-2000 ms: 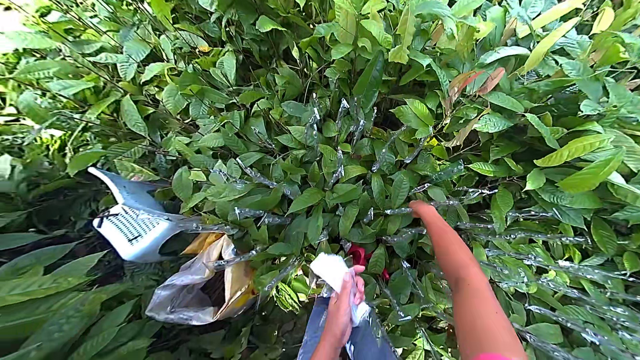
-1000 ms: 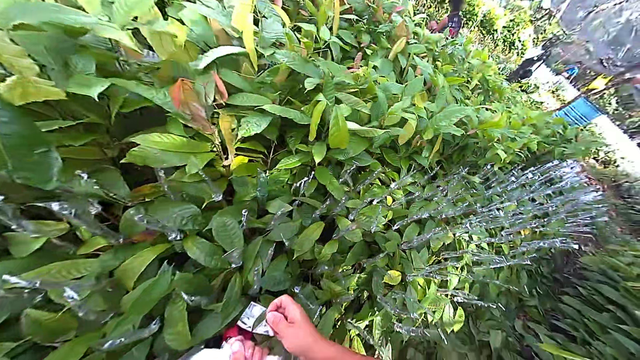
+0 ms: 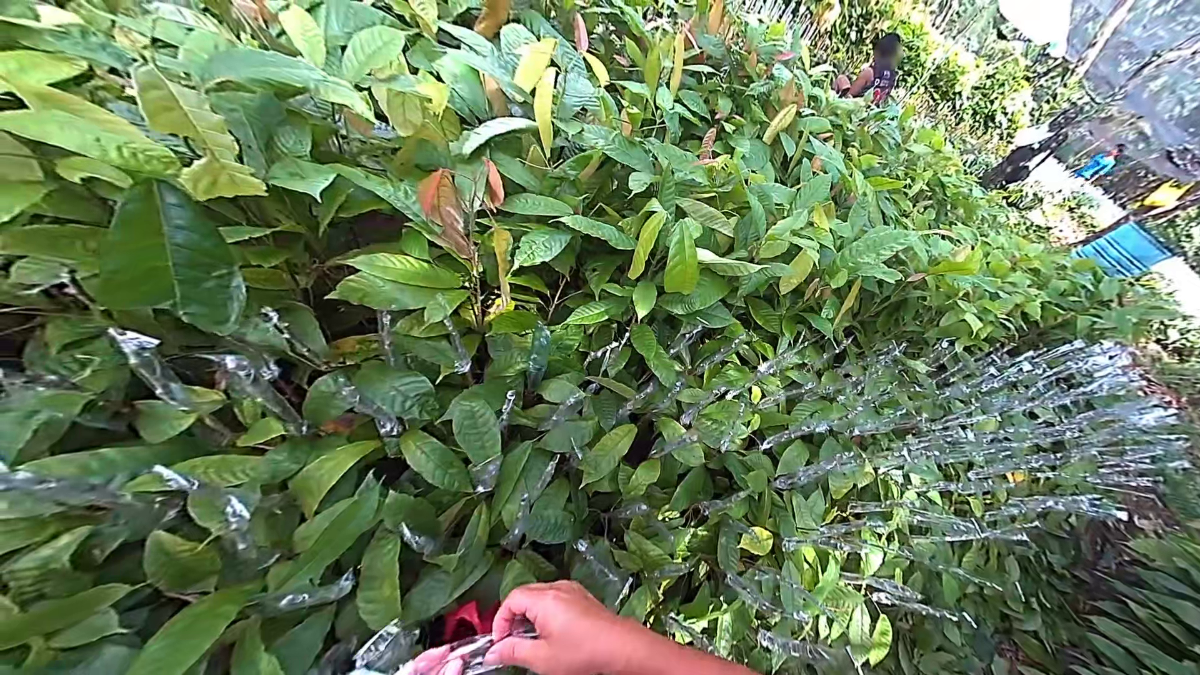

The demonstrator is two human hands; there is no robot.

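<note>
At the bottom middle my right hand (image 3: 562,623) is closed, its thumb and fingers pinching thin clear plastic (image 3: 483,649). My left hand (image 3: 436,661) touches the same plastic just to the left, mostly cut off by the frame's lower edge. Beside it lies a crumpled piece of clear plastic (image 3: 386,647). A red object (image 3: 466,621) shows behind the hands, partly hidden. Around and above stand leafy young plants (image 3: 473,427), many with clear plastic sleeves (image 3: 253,384) over their upright stems.
Dense rows of wrapped stems (image 3: 1012,441) run to the right. Taller leafy plants (image 3: 684,253) rise behind. A person (image 3: 881,70) is among the foliage at the upper right. A blue slatted chair (image 3: 1122,249) and a person in blue (image 3: 1099,164) are farther right.
The view has swung right, away from the chair and plastic bag seen at first. My right hand, earlier reaching out among the stems, has come in beside my left.
</note>
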